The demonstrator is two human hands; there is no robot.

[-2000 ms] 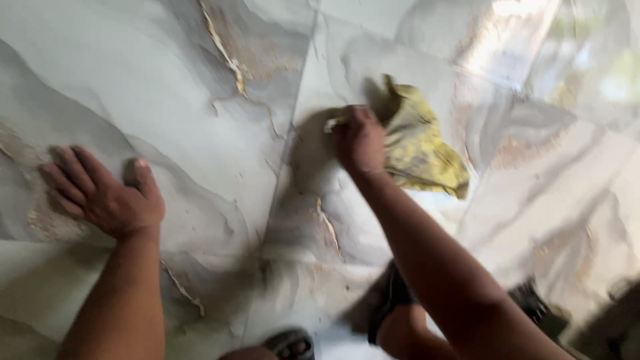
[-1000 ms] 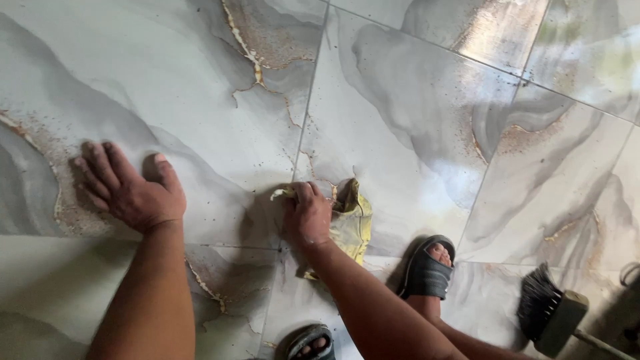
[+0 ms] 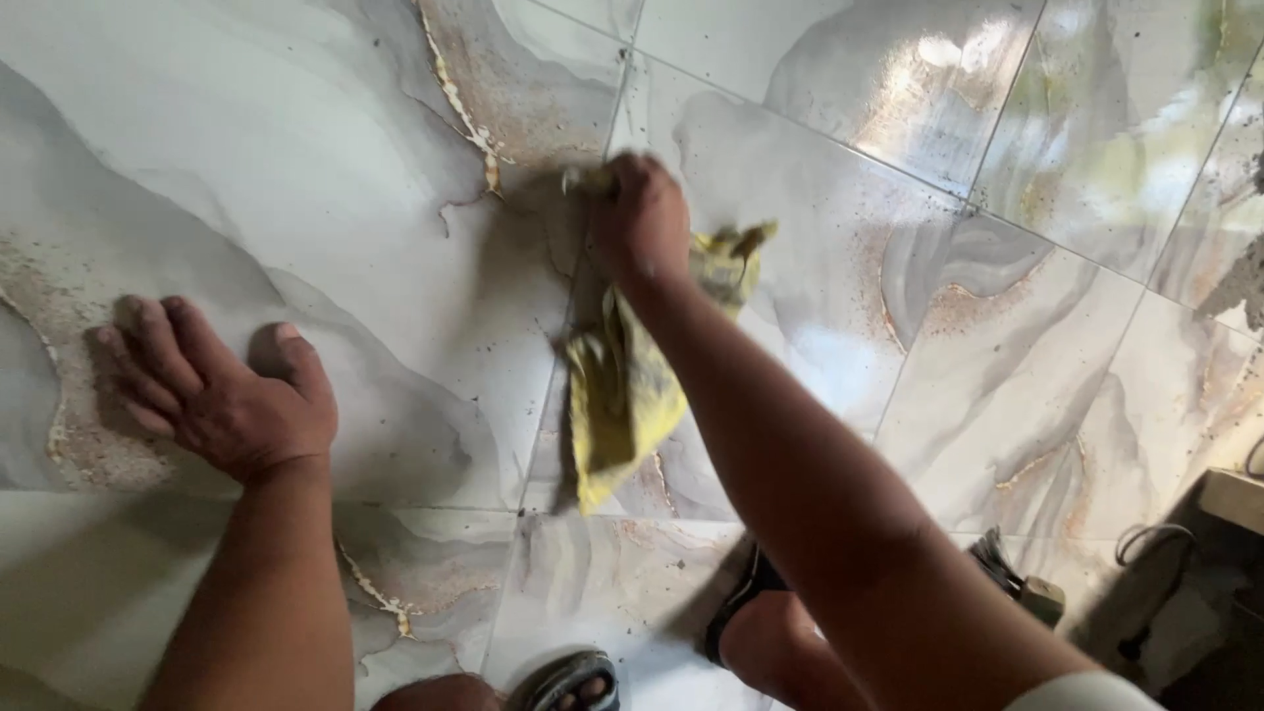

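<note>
My right hand (image 3: 640, 217) grips a yellow, grey-stained cloth (image 3: 632, 405) just above the marble-patterned floor tiles (image 3: 790, 197). Part of the cloth pokes out at the left of the fist, and the rest hangs or trails behind the wrist toward my feet. Flat on a large tile at the left rests my left hand (image 3: 232, 405), fingers spread, holding nothing. Whether the cloth touches the floor under the fist is hidden.
My feet in dark sandals (image 3: 573, 681) are at the bottom edge. A brush with dark bristles (image 3: 997, 563) lies at the lower right, near a loop of wire (image 3: 1155, 538) and a light-coloured block (image 3: 1234, 499). Dark specks dot the tiles and grout lines.
My right hand has moved away from my feet, up the floor, with the cloth since one second ago. My left hand stays spread on the tile.
</note>
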